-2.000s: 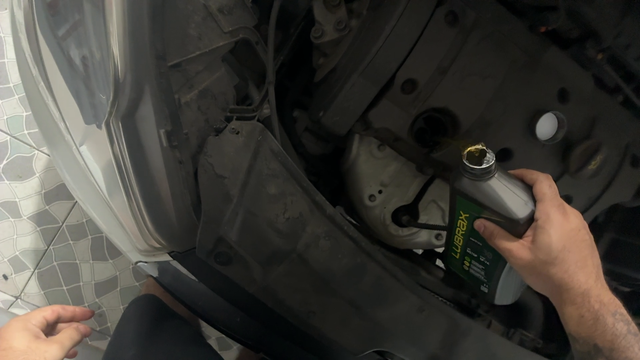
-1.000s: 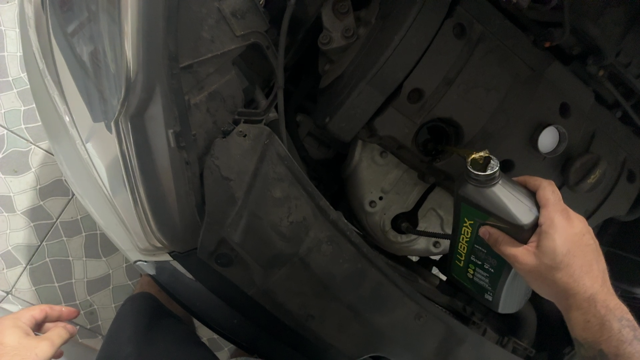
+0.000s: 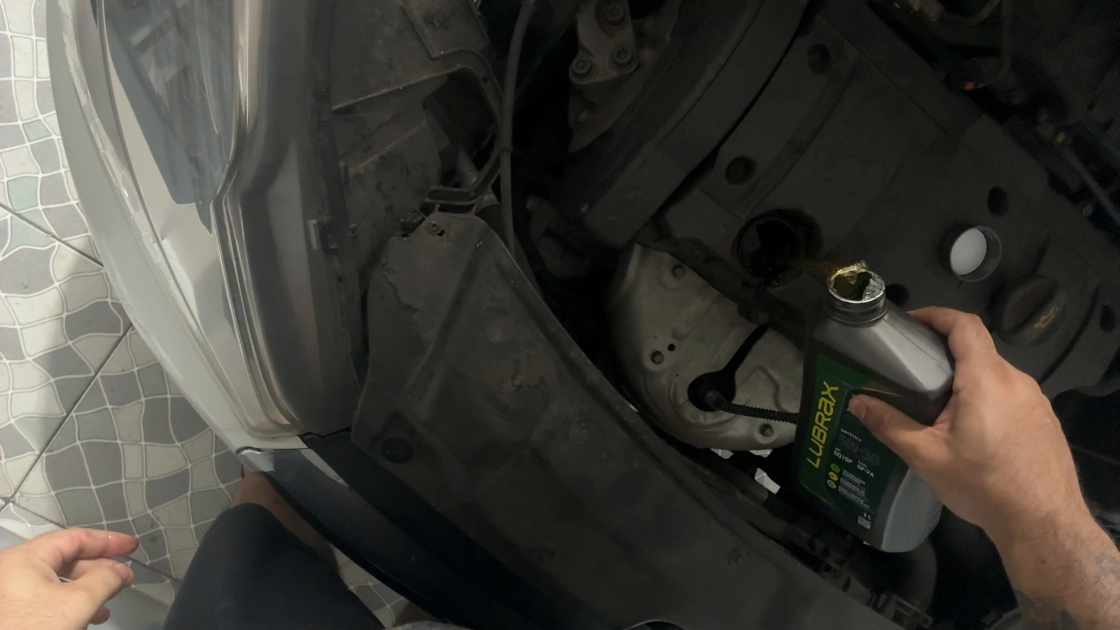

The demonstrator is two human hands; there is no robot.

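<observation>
My right hand (image 3: 1006,420) grips a grey Lubrax engine oil bottle (image 3: 875,420) with a green label, tilted so its uncapped mouth points to the upper left. A thin yellowish stream of oil (image 3: 818,264) runs from the mouth toward the dark oil filler opening (image 3: 774,248) in the black engine cover (image 3: 857,166). An oil filler cap (image 3: 1028,311) lies on the cover, right of the bottle, near a white round cap (image 3: 969,252). At the lower left, my left hand (image 3: 66,573) holds nothing visible, its fingers loosely bent.
A metal heat shield (image 3: 682,341) with a black dipstick handle or cable end lies left of the bottle. The black front panel (image 3: 507,394) runs diagonally beside the headlight (image 3: 184,105). My leg (image 3: 262,569) is against the car's front, above the patterned tile floor (image 3: 52,350).
Oil is visible stretching farther from the bottle mouth toward the filler opening than two seconds ago. The right hand keeps its grip on the bottle.
</observation>
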